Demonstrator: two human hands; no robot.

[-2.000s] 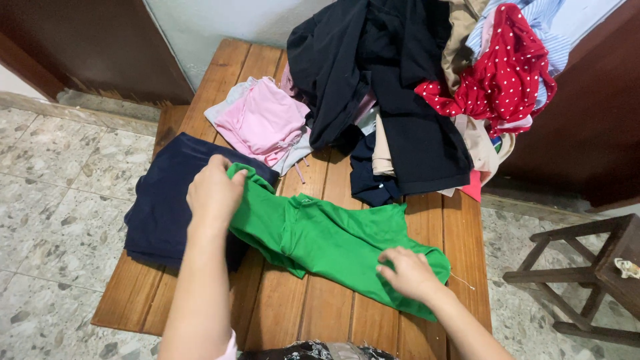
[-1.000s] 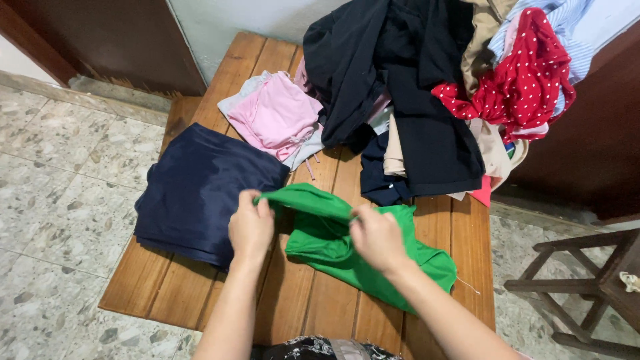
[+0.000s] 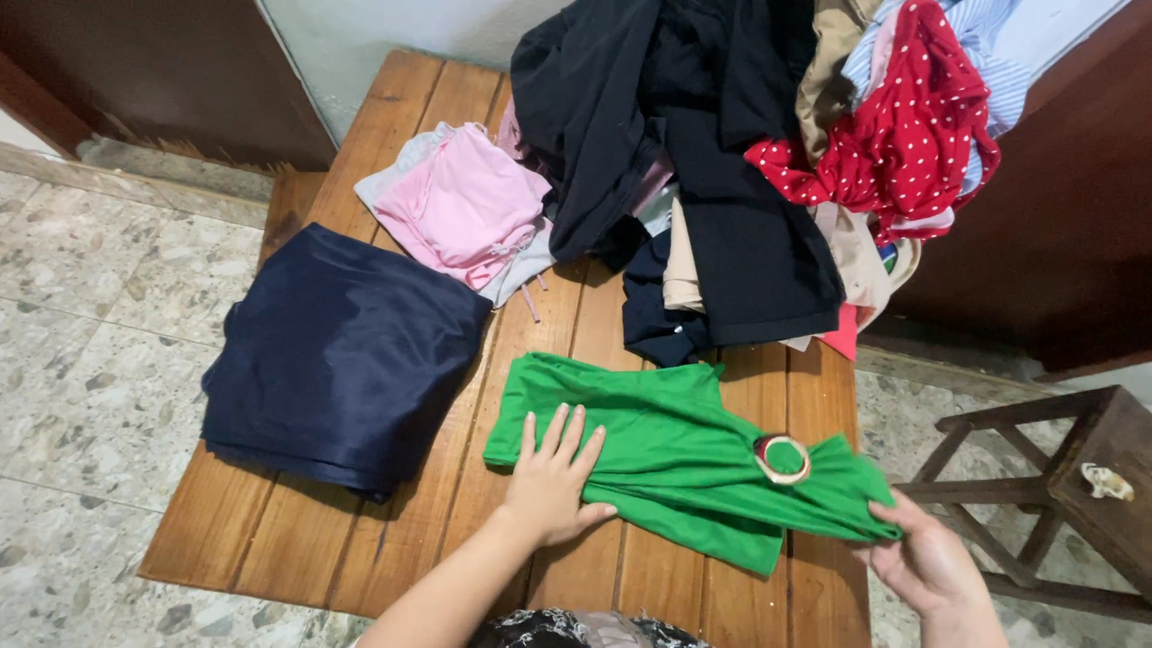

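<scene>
A green garment (image 3: 648,432) lies partly folded on the slatted wooden table, with a ring-shaped buckle (image 3: 782,460) around its gathered right part. My left hand (image 3: 553,486) rests flat on its left part, fingers spread. At the garment's right end, my right hand (image 3: 918,549) pinches the fabric near the table's right edge. To the left of the green cloth sits a folded dark navy cloth (image 3: 351,360), touched by neither hand.
Behind are a folded pink garment (image 3: 463,202) on grey cloth, a heap of black clothes (image 3: 729,180) and a red polka-dot garment (image 3: 900,135). A dark wooden stool (image 3: 1080,459) stands right of the wooden table (image 3: 306,540).
The green garment's left part has been folded over to the right, and its buckle now shows. My left hand has gone from gripping its edge to lying flat; my right hand has moved right.
</scene>
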